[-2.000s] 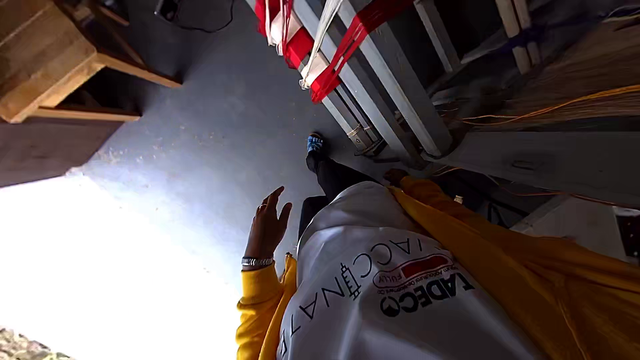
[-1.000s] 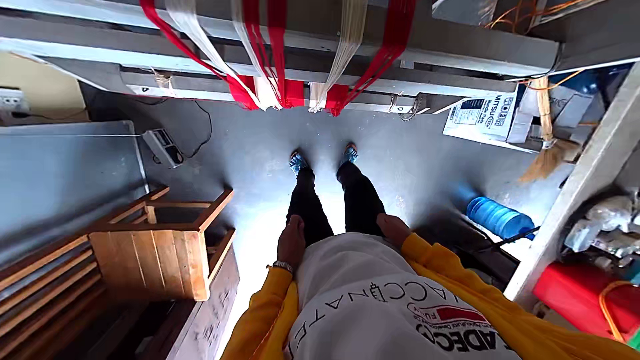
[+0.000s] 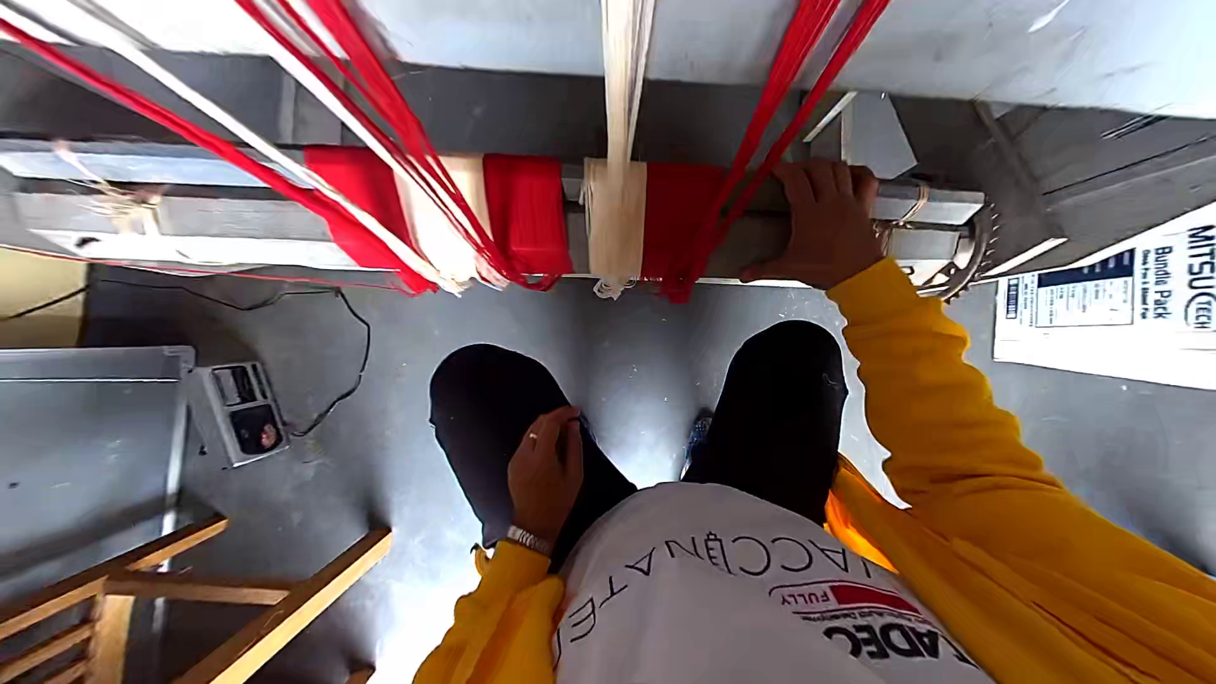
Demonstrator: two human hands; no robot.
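Observation:
My right hand [image 3: 828,226] grips a grey beam [image 3: 755,237] of a loom frame, fingers over its far side and thumb at its near edge, just right of a red band of threads [image 3: 676,214]. Cream threads [image 3: 616,223] lie beside that band. Further left, red threads [image 3: 524,214] and more cream ones wrap the same beam, and long loose strands run up from it. My left hand [image 3: 546,475], with a ring and a metal wrist band, rests on my left thigh holding nothing, fingers loosely bent. My knees are bent below the beam.
A toothed wheel [image 3: 978,242] sits at the beam's right end. Tied cords [image 3: 128,204] hang near its left end. On the floor are a grey device [image 3: 242,413] with a black cable [image 3: 366,351], and a printed white box [image 3: 1111,299] at right. A wooden chair [image 3: 199,589] stands lower left.
My right hand has moved from beside my body forward onto the beam. My legs, straight one second ago, are now bent, with the beam and threads much closer. The view has turned strongly.

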